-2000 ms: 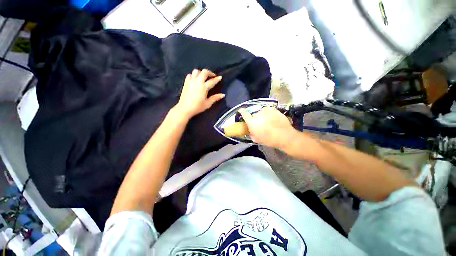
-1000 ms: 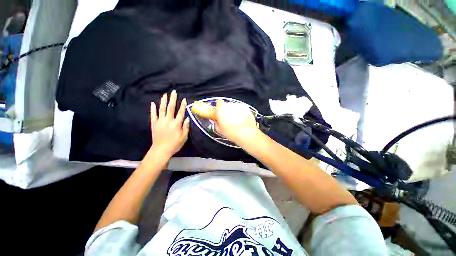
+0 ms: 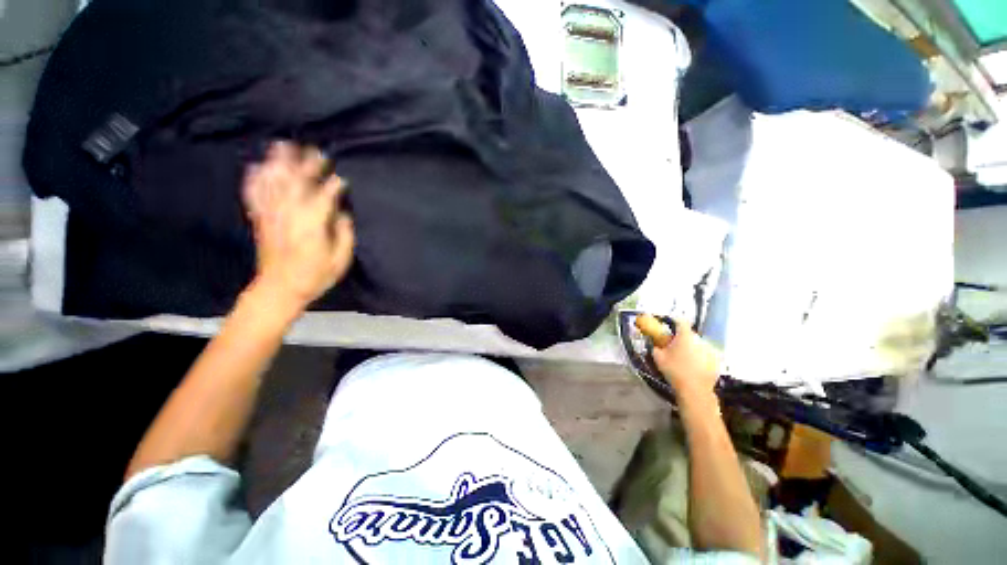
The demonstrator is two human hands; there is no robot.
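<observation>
A large black garment lies spread over the white table, with a small label at its upper left. A blue-grey patch shows near its right end. My left hand is over the left part of the garment, blurred, with its fingers a little apart; I see nothing held in it. My right hand is on the tan handle of the iron, at the table's right front edge, off the garment. The iron's plate is partly hidden by my hand.
A metal-framed recessed fitting is in the white table top behind the garment. A blue padded form stands at the back right. A white side surface is at the right. Black hoses run right from the iron.
The iron has moved right, off the garment, with my right hand on it. My left hand has lifted or shifted left over the cloth. The view has shifted, and the garment's right end now shows uncovered.
</observation>
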